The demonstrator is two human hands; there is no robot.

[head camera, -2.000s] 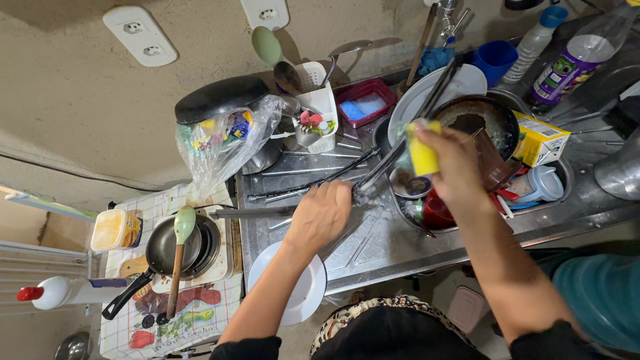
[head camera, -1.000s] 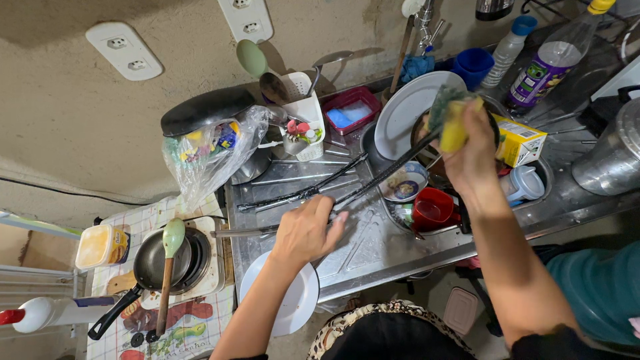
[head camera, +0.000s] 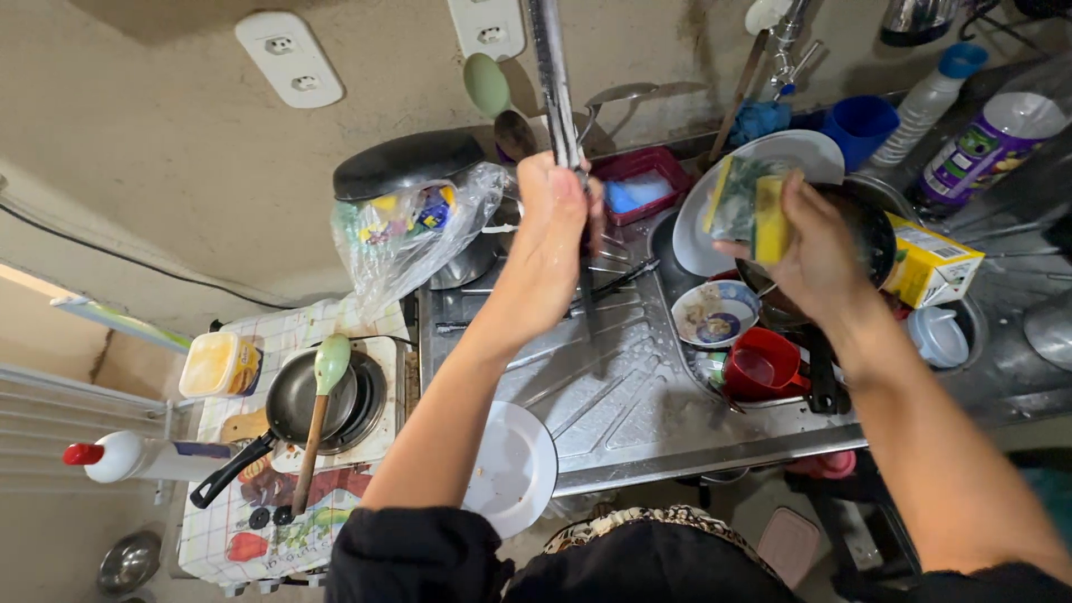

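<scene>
My left hand (head camera: pixel 553 218) grips a long dark metal bar (head camera: pixel 553 84) that stands nearly upright, its lower part hanging over the steel drainboard (head camera: pixel 611 410). In my right hand (head camera: pixel 812 243) are yellow-and-green sponges (head camera: pixel 758 209), held over the sink beside a dark frying pan (head camera: pixel 863 226) and a white plate (head camera: pixel 695 218). A second dark bar (head camera: pixel 628 278) lies on the drainboard behind my left forearm. Below my right hand, a red cup (head camera: pixel 762 364) and a soiled bowl (head camera: pixel 716 314) rest in the sink.
A plastic bag (head camera: pixel 394 243), a red tray (head camera: pixel 645 184) and a blue cup (head camera: pixel 860 130) line the back. A white plate (head camera: pixel 515 469) overhangs the front edge. At left, a small pan (head camera: pixel 306 398) and a spoon (head camera: pixel 331 364) sit on a stove. A yellow carton (head camera: pixel 938 260) stands right.
The long bar has swung from lying slantwise over the drainboard and sink to nearly upright in my raised left hand. The sponge in my right hand has come off the bar.
</scene>
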